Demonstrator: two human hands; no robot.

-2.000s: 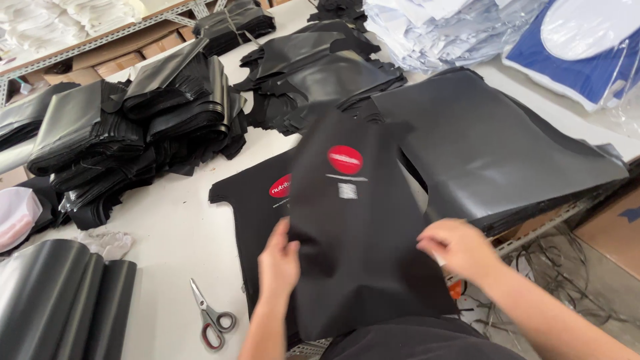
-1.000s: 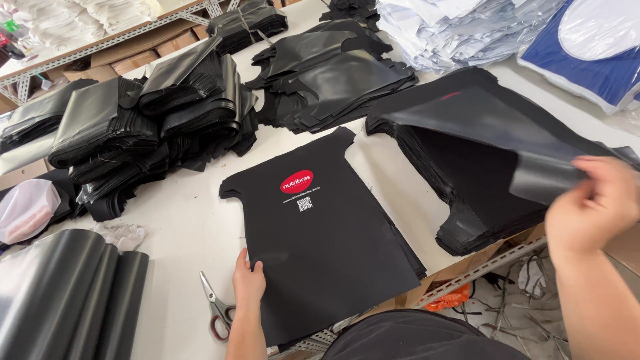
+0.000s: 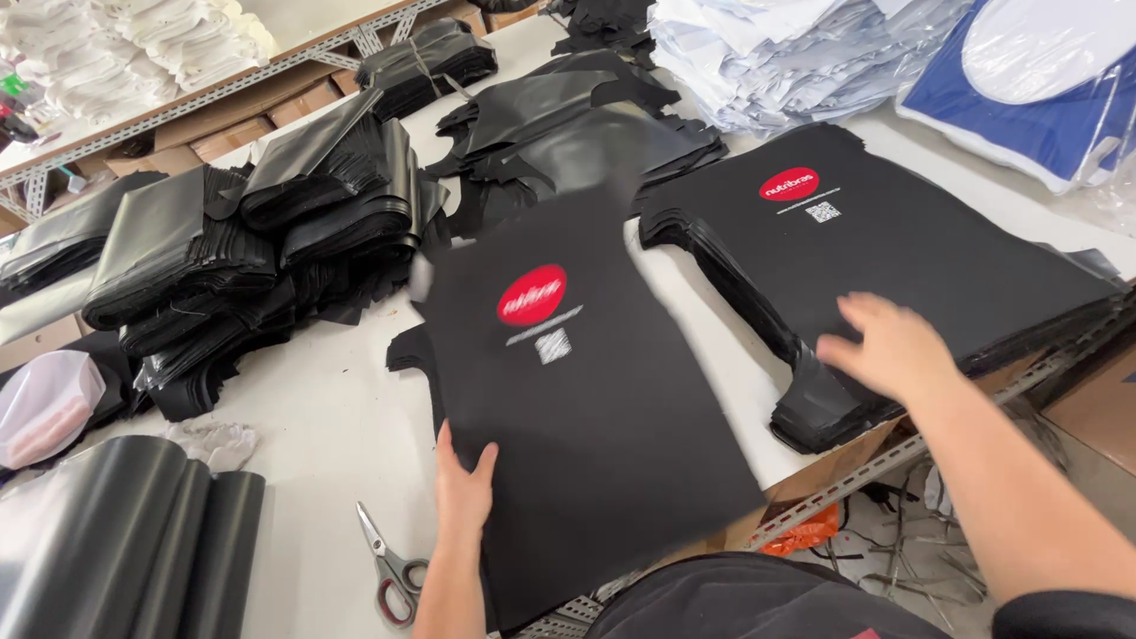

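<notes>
A black cut fabric panel (image 3: pixel 603 444) with a red oval print and a printed code lies slightly skewed over a stack of like panels in front of me. My left hand (image 3: pixel 466 484) rests on its left edge, thumb and fingers spread; whether it pinches the cloth cannot be told. To the right, my right hand (image 3: pixel 887 346), blurred, hovers at the near left part of a second stack of black printed panels (image 3: pixel 914 257), fingers apart and holding nothing. Scissors (image 3: pixel 390 568) with grey and red handles lie left of my left forearm.
Folded black fabric bundles (image 3: pixel 337 195) are piled at the left, above dark rolls (image 3: pixel 133 532). More black pieces (image 3: pixel 568 124) lie behind the panels. White cut pieces (image 3: pixel 790 53) and a plastic-wrapped blue and white item (image 3: pixel 1029 89) stand at the back right. The table's metal edge (image 3: pixel 825 501) is near me.
One second ago my right hand held up the corner of a sheet on the right stack; now it is free and farther left. A panel on the near stack now lies skewed. My left hand stays at its left edge.
</notes>
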